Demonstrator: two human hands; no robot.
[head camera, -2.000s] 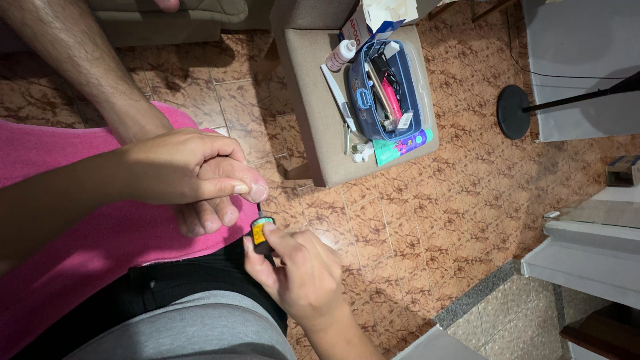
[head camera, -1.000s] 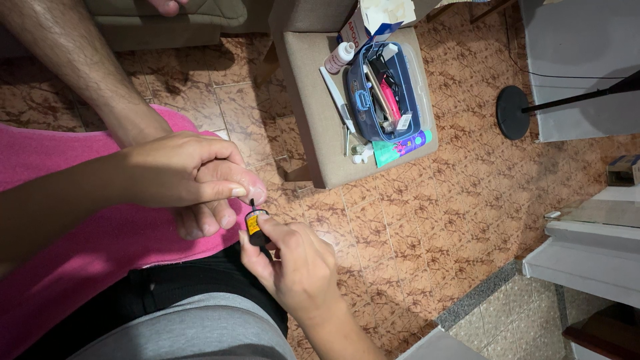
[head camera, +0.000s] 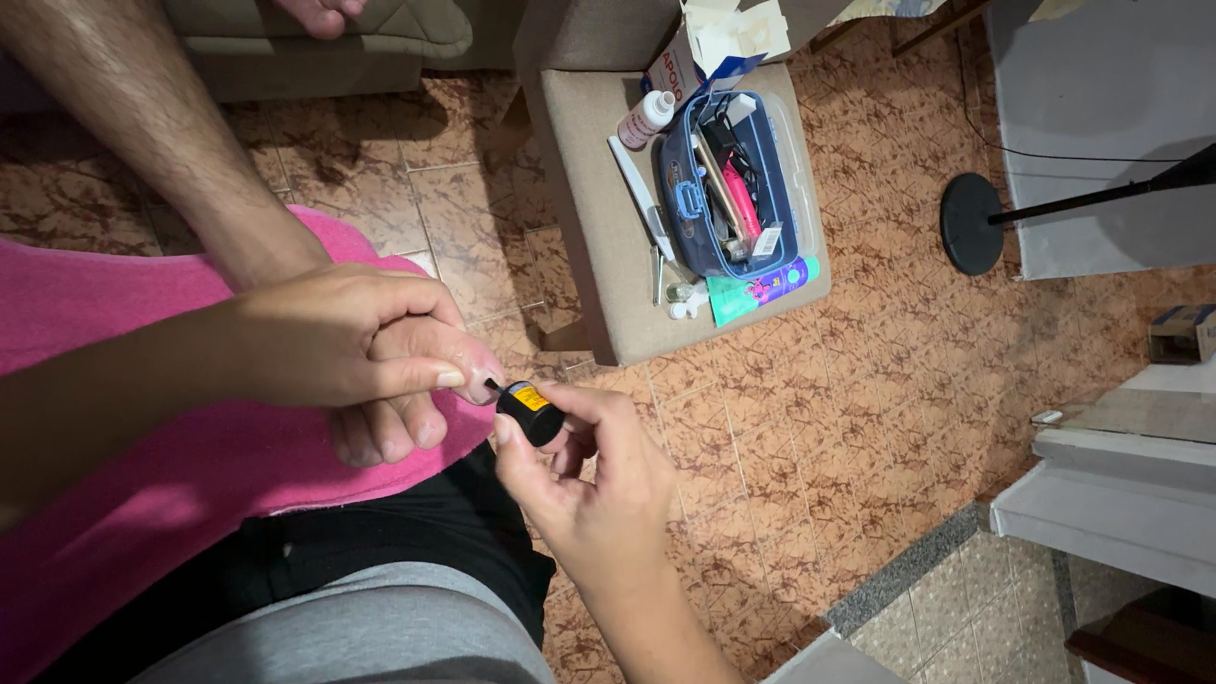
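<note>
Another person's foot (head camera: 418, 344) rests on a pink towel (head camera: 228, 456) over my lap. My left hand (head camera: 332, 332) grips this foot around its front, with the thumb lying along the big toe. Between the thumb and fingers of my right hand (head camera: 589, 465) is a black brush cap (head camera: 530, 414) with a yellow label. Its short dark brush (head camera: 492, 385) points at the big toe and is at the nail; whether the bristles touch it is hard to tell. The smaller toes (head camera: 389, 432) hang below my left hand.
A beige upholstered chair (head camera: 589, 237) holds a blue plastic box (head camera: 684, 228) of tools, a white bottle (head camera: 646, 119), a white file (head camera: 638, 190), a green and purple tube (head camera: 760, 290) and an open carton (head camera: 674, 66). A black round stand base (head camera: 971, 223) is on the tiled floor.
The cap and brush in my right hand have shifted and tilted slightly at the big toe. My left hand keeps its hold on the foot.
</note>
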